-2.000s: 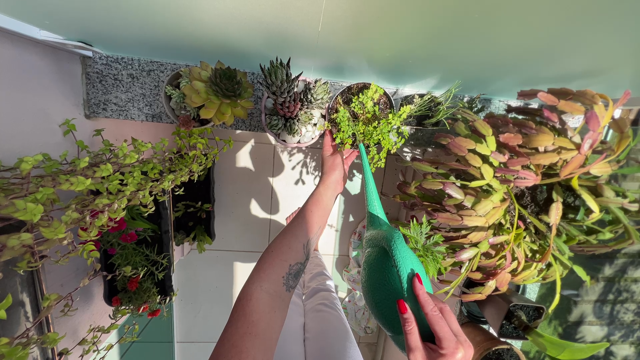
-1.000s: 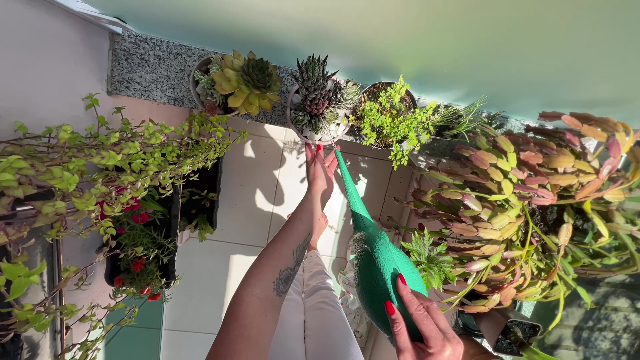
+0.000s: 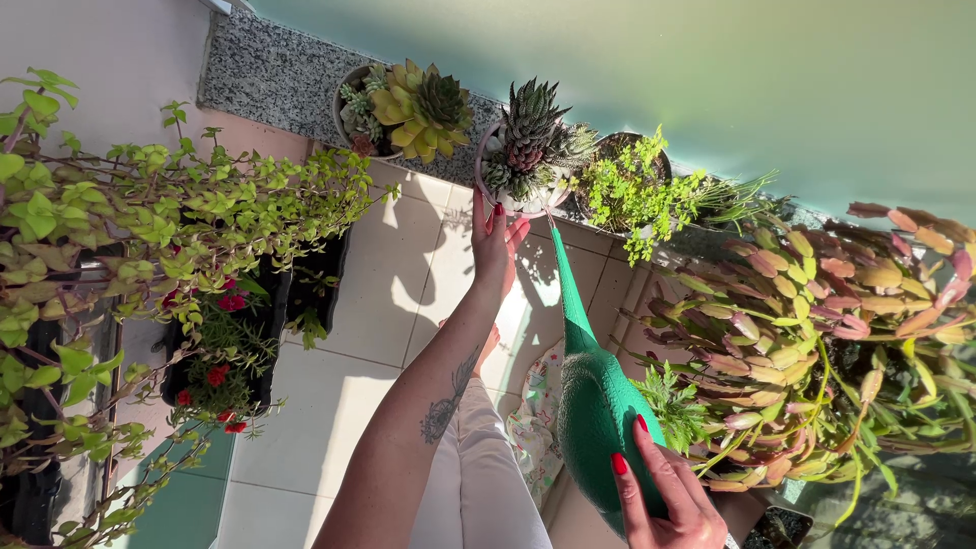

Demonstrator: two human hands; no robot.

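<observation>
My right hand (image 3: 671, 496) holds a green plastic watering can (image 3: 602, 427) by its body at the lower right. The can's long spout points up, its tip at the near rim of a pinkish pot (image 3: 482, 164) of succulents (image 3: 528, 130) and white pebbles. My left hand (image 3: 496, 244) touches the near side of that pot, fingers spread against it; whether it grips the rim I cannot tell. Water at the tip is hard to make out. A round pot of leafy green plant (image 3: 633, 191) is just right of it, and a pot with a yellow-green rosette succulent (image 3: 419, 110) is to its left.
The pots stand on a speckled granite ledge (image 3: 263, 72) along a frosted pane. Trailing vines (image 3: 191, 221) and black planters with red flowers (image 3: 217, 374) are at left. A large jointed cactus (image 3: 785, 305) spreads at right. Tiled floor (image 3: 374, 305) and patterned cloth (image 3: 537, 419) lie below.
My left hand and the spout have moved left from the leafy green plant's pot to the pebbled succulent pot. My right hand has kept hold of the watering can.
</observation>
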